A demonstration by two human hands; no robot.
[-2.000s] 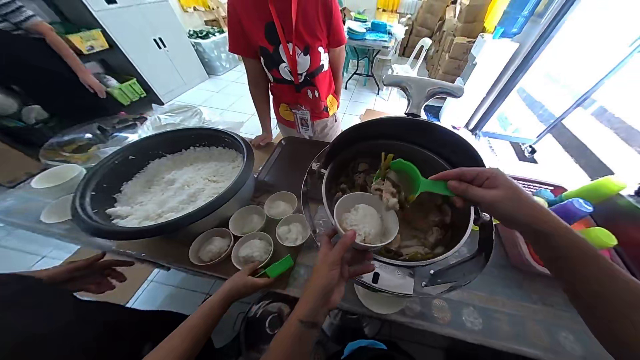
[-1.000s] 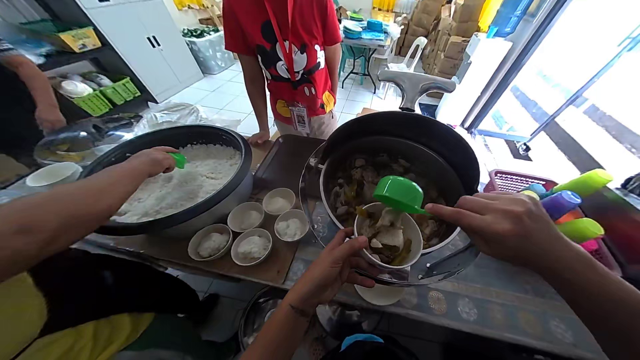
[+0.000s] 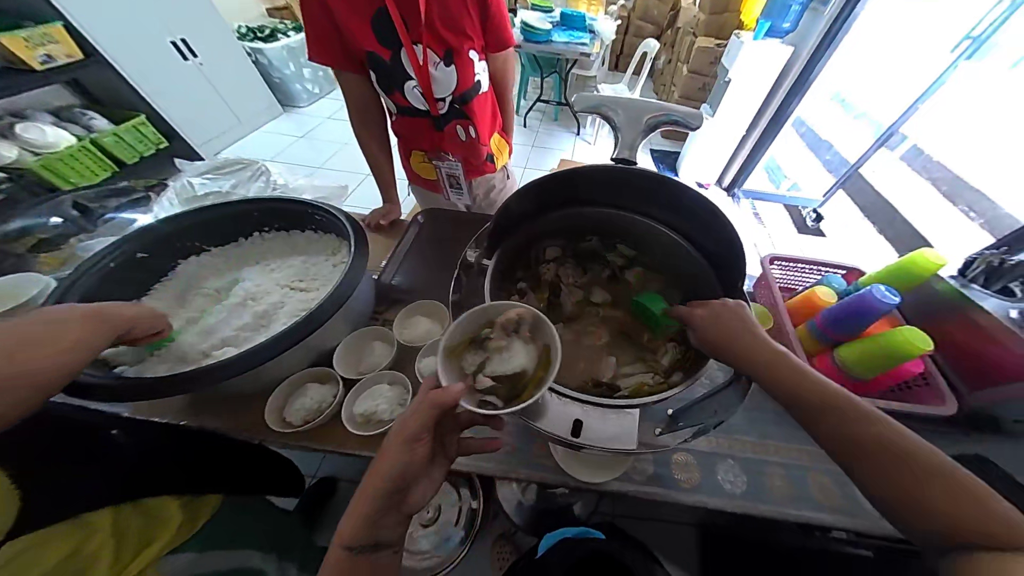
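My left hand (image 3: 436, 432) holds a white bowl (image 3: 500, 357) of rice, meat pieces and broth, tilted a little at the near left rim of a large pot (image 3: 616, 188). My right hand (image 3: 716, 328) grips the handle of a green plastic ladle (image 3: 653, 312), whose cup is partly in the soup (image 3: 596, 320) with chicken-like pieces and greens. Left of the held bowl stand several small bowls with rice (image 3: 381, 402). Further left is a large open cooker of rice (image 3: 256, 288), where another person's hand (image 3: 132, 324) holds a green scoop low in the rice.
Across the table stands a person in a red shirt (image 3: 432, 72), one hand resting on it. A brown tray (image 3: 432, 248) lies between cooker and pot. At the right, a pink basket (image 3: 920, 400) holds colourful cups. Beneath the pot's near edge sits a pale bowl (image 3: 590, 464).
The ladle has moved from above the held bowl down into the pot. My left hand has brought the bowl left, to the pot's rim. The co-worker's hand has moved nearer the cooker's near left side.
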